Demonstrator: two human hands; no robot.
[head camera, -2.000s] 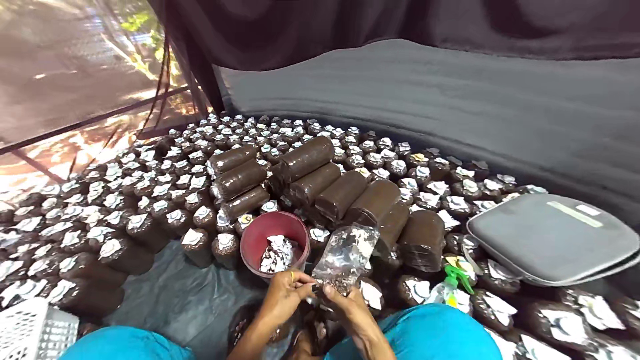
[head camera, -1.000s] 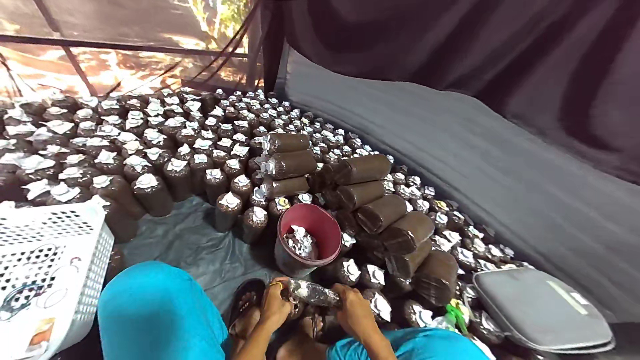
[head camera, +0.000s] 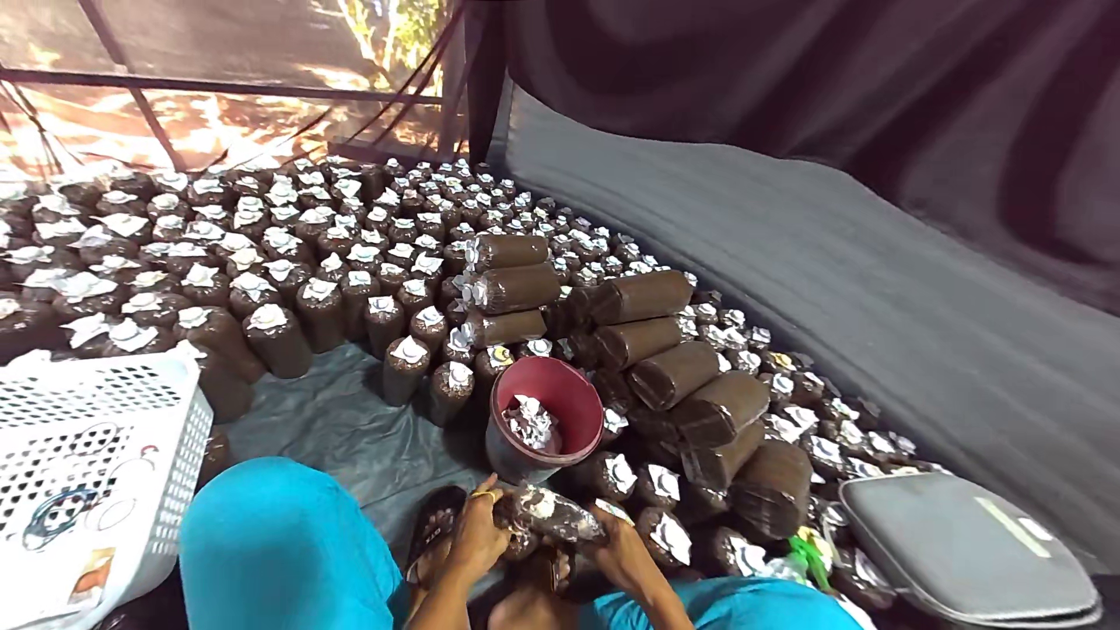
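Low in the middle of the head view, my left hand (head camera: 479, 529) grips one end of a clear plastic bag (head camera: 556, 514) with dark and whitish material in it. The other end of this bag is in my right hand (head camera: 619, 544). Just beyond my hands stands a red-lined bucket (head camera: 528, 459) with crumpled white scraps (head camera: 531, 423) inside. Several filled dark brown substrate bags (head camera: 669, 374) lie stacked on their sides to the right of the bucket. My fingers partly hide both ends of the held bag.
Upright brown bags with white paper tops (head camera: 267, 328) crowd the left and back. A white plastic basket (head camera: 188, 437) with rubber bands stands at left. A grey lid-like panel (head camera: 962, 542) and a green-topped spray bottle (head camera: 809, 560) are at right. Dark sheeting (head camera: 350, 429) covers the floor.
The view has swung left, bringing more of the white basket in. Two seconds ago the clear bag stood up from my hands; now it lies sideways between them.
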